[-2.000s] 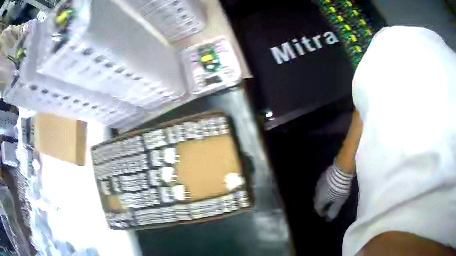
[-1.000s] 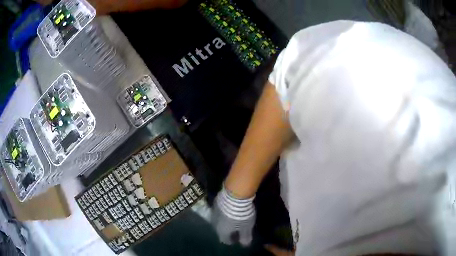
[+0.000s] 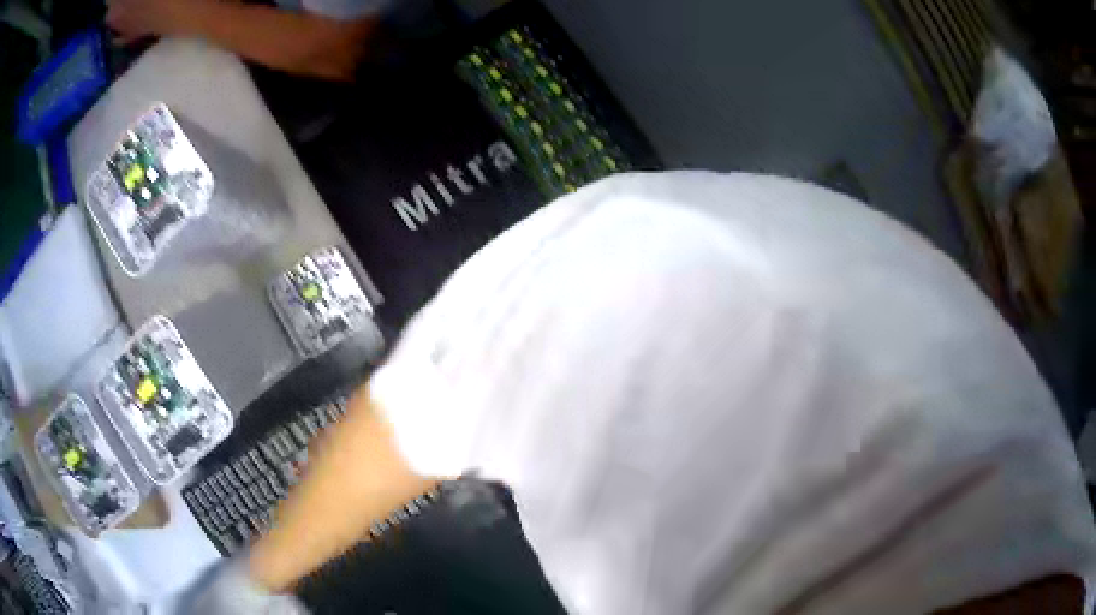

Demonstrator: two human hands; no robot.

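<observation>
My right hand (image 3: 244,591) is a grey blur at the bottom left, partly cut off by the lower edge; its fingers and any hold cannot be made out. My forearm crosses the parts tray (image 3: 228,490), which shows rows of small black-and-white blocks and is partly hidden. Left of it stand filled white housings with green boards and yellow blocks: one at the upper left (image 3: 150,190), one lower down (image 3: 165,399) and one at the far left (image 3: 87,464). Another filled housing (image 3: 320,300) lies above the tray. My left hand is not in view.
My white sleeve (image 3: 721,372) fills the middle and right. Behind it are the black Mitra case (image 3: 361,156) and rows of green boards (image 3: 541,114). Another person's bare arm (image 3: 270,36) reaches in at the top left. A blue bin (image 3: 66,87) and brown cardboard (image 3: 144,509) show at left.
My right arm has swung left across the parts tray, and my gloved hand has moved from beside the tray to the bottom left. The view has shifted; the other person's arm shows more.
</observation>
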